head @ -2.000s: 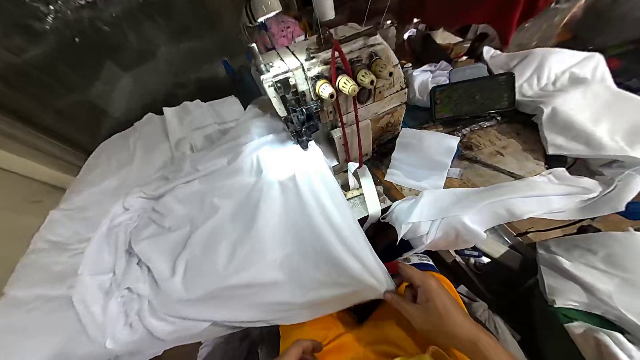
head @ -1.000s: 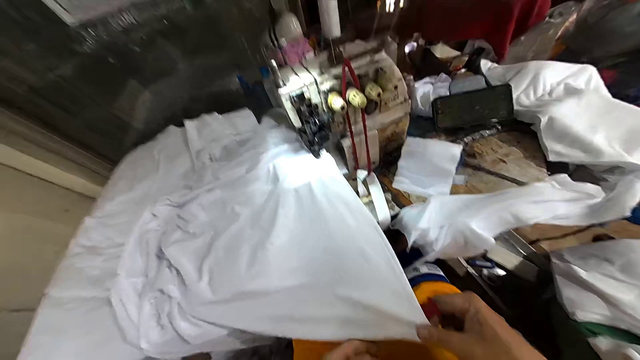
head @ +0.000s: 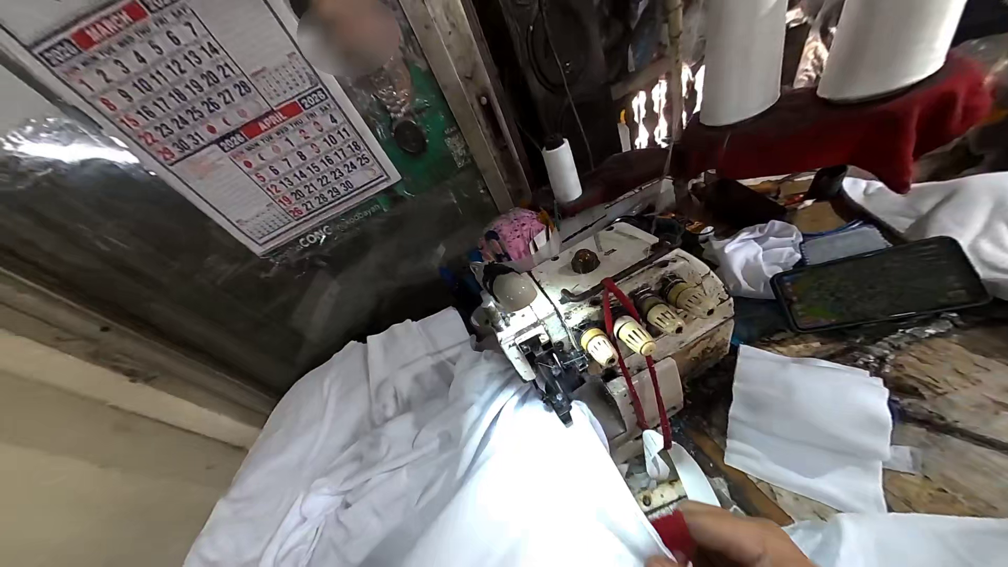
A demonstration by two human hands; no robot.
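Observation:
White fabric (head: 504,488) spreads from the lower left up to the presser foot (head: 561,398) of a worn serger sewing machine (head: 622,307), whose lamp lights the cloth. My right hand (head: 736,535) is at the bottom edge, fingers at the right edge of the cloth beside a small dark red piece (head: 673,531); its grip is partly cut off. A fingertip shows just left of it at the frame's edge, and whose hand it belongs to is unclear. A red cord (head: 622,346) loops over the tension dials, down to a white strip (head: 693,476).
A folded white cloth piece (head: 811,425) and a smartphone (head: 882,283) lie on the worn wooden table to the right. Large white thread cones (head: 740,63) stand behind, above red fabric (head: 827,138). A calendar (head: 236,118) hangs behind glass at the upper left.
The view has tilted up, bringing the calendar and thread cones into sight. The cloth's upper end stays under the presser foot. My right hand remains near the cloth's right edge.

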